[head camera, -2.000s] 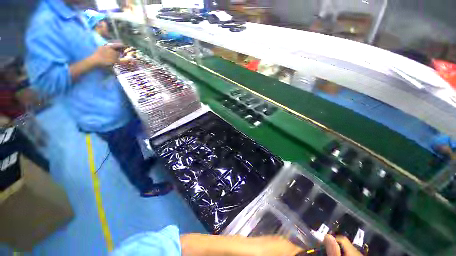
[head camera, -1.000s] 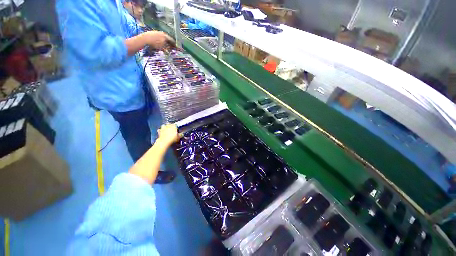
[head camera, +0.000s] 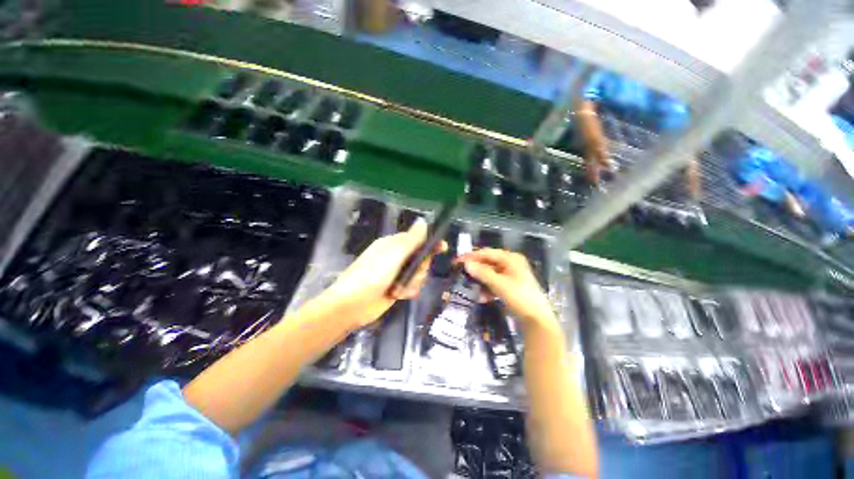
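Observation:
My left hand (head camera: 386, 271) is above the clear blister tray (head camera: 360, 378), closed on a thin black back cover (head camera: 423, 251) that is tilted and seen nearly edge-on. My right hand (head camera: 501, 281) is just to its right, with the fingertips pinched on a black phone body (head camera: 455, 297) with a silvery-white area. The image is blurred, and I cannot tell if this phone is fully clear of the tray. Other dark phones lie in the pockets, one at the tray's back left (head camera: 365, 224).
The large glossy black tray (head camera: 178, 257) lies at left. Neighbouring clear trays (head camera: 655, 351) hold white, black-framed and red parts at right. The green belt (head camera: 403, 166) behind carries trays of dark units. A slanting post (head camera: 674, 150) stands at back right; other people's arms show beyond.
The view has swung to the right. My left hand has moved from the black tray's far edge to over the clear tray and now holds a cover. My right hand has come into view with a phone.

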